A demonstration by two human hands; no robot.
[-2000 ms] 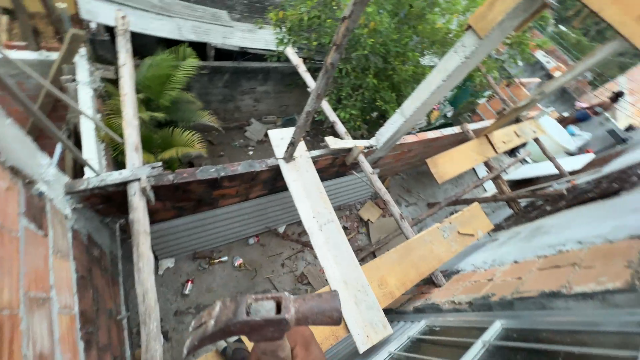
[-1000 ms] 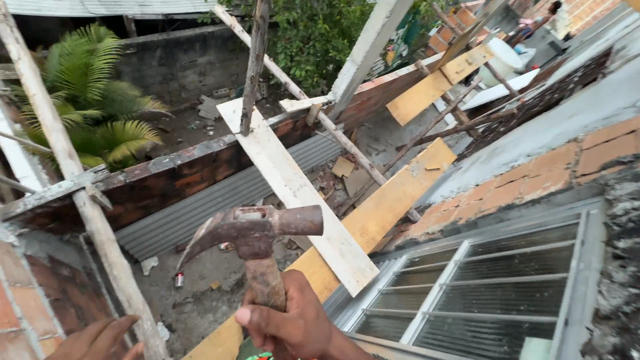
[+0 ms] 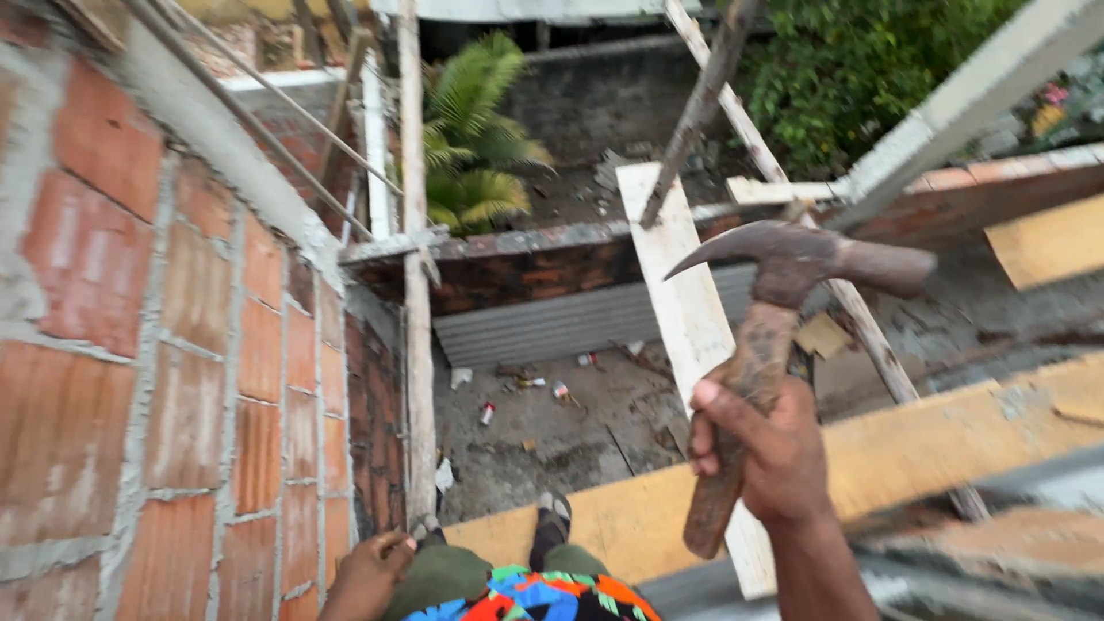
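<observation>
My right hand [image 3: 772,453] grips the wooden handle of a claw hammer [image 3: 798,259], raised at the right with its rusty head up and the claw pointing left. Behind the hammer lies a whitish wooden board [image 3: 681,285]. My left hand [image 3: 375,565] is low at the left, beside my thigh and near the brick wall, its fingers curled; no object shows in it. My feet in sandals [image 3: 554,513] are by a yellowish plank [image 3: 630,517] and the foot of a wooden pole.
A hollow-brick wall [image 3: 198,371] rises at the left. A wooden pole [image 3: 417,345] stands beside it, and a slanting pole [image 3: 871,336] is at the right. Far below, a littered concrete floor [image 3: 535,440] shows past the plank. A concrete beam [image 3: 957,112] slants at the upper right.
The view has swung left, bringing in the brick wall and my feet. My right hand still holds the hammer. My left hand, spread one second ago, now has curled fingers.
</observation>
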